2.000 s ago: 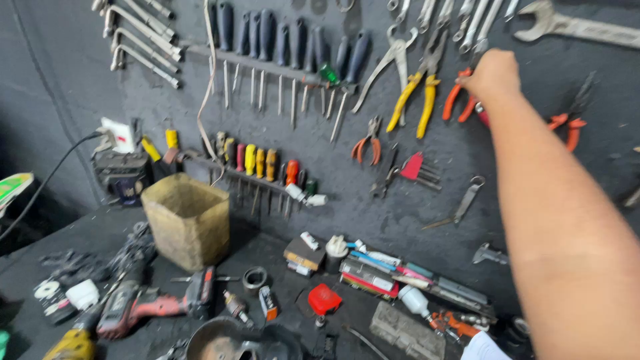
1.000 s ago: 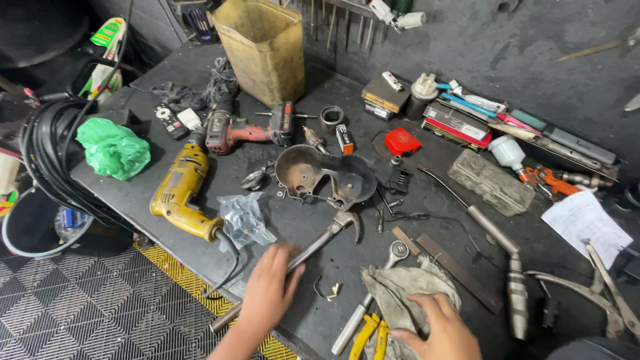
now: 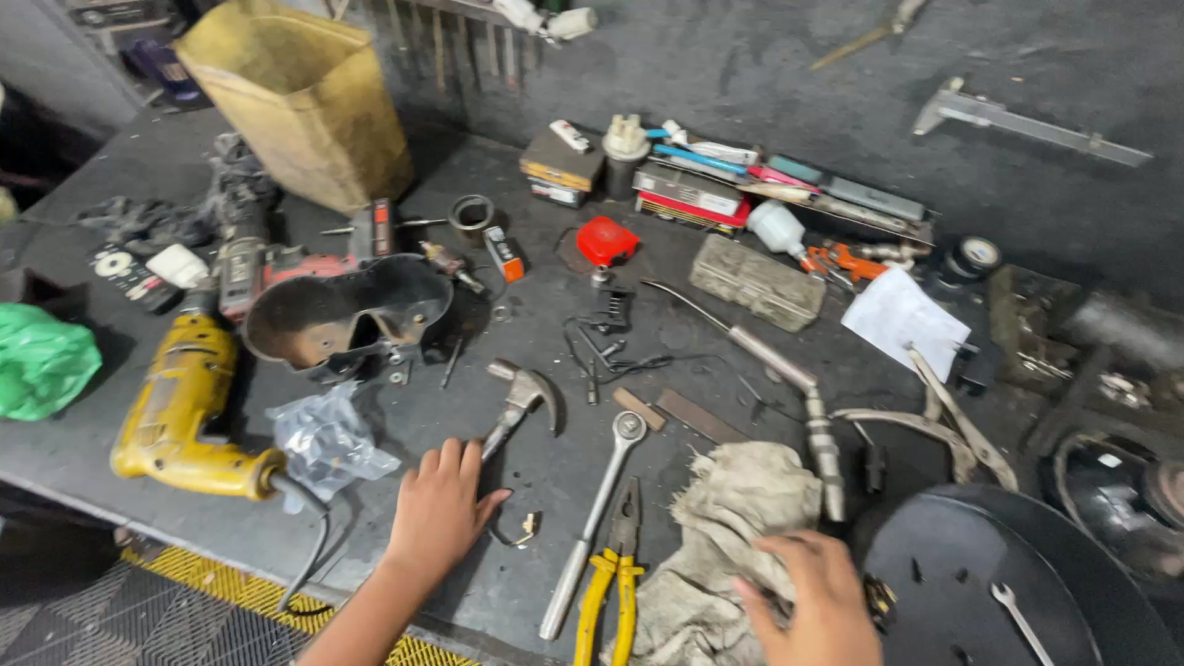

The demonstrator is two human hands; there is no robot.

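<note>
My left hand (image 3: 441,509) lies over the shaft of a claw hammer (image 3: 525,392) on the dark workbench; whether the fingers grip it is hidden. Just over a grey rag (image 3: 740,518), my right hand (image 3: 814,601) hangs with thumb and fingers apart, nothing seen between them. Between the two hands lie a ratchet wrench (image 3: 599,499) and combination pliers with yellow handles (image 3: 610,583). A small piece with a wire (image 3: 529,527) is right of my left hand. A yellow corded drill (image 3: 185,407) and a clear plastic bag (image 3: 331,439) lie at the left.
A yellowed container (image 3: 305,111) stands at the back left, near a black twin-gauge housing (image 3: 342,319). A blow gun tube (image 3: 777,356), a grey case (image 3: 757,282) and white paper (image 3: 906,319) lie right of centre. At the lower right is a round black lid-like part (image 3: 980,573) bearing a small wrench.
The hand that was at red-handled pliers on the wall two seconds ago is down over the bench. The yellow-handled pliers, on the wall then, now lie on the bench. The view has swung down.
</note>
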